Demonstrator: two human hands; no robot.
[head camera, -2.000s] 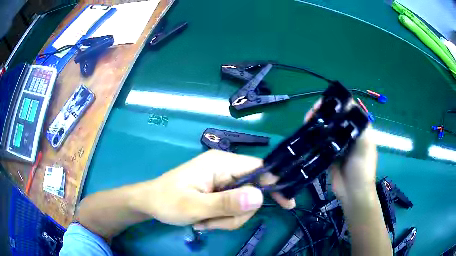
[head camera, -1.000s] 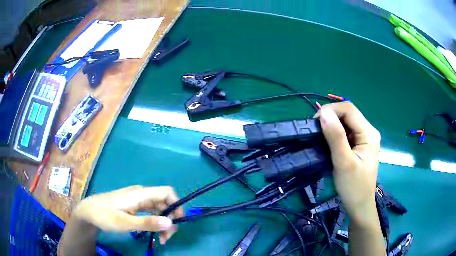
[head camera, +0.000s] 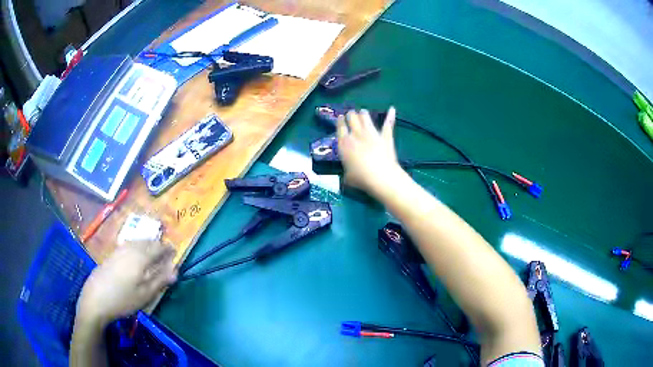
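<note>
Two black battery clamps (head camera: 297, 215) lie side by side on the green mat near its left edge. Their cords run down-left into my left hand (head camera: 129, 283), which is blurred and closed around the cord ends; the plugs there are hidden. My right hand (head camera: 366, 152) is over another pair of black clamps (head camera: 326, 149) at the upper middle, thumb apart from the fingers. It covers their handles, so I cannot tell whether it grips them. Their cords curve right to two blue plugs (head camera: 504, 210) with red sleeves.
The wooden board at left holds a scale (head camera: 114, 136), a patterned phone (head camera: 187, 154), a red pen (head camera: 104, 215) and a clipboard with paper (head camera: 308, 44) under black clamps. A blue crate (head camera: 54, 287) is at lower left. More clamp leads (head camera: 542, 297) lie at lower right.
The clamps my right hand held now lie on the mat at left, jaws facing right. My right hand has moved up to the other pair. The view has turned towards the scale.
</note>
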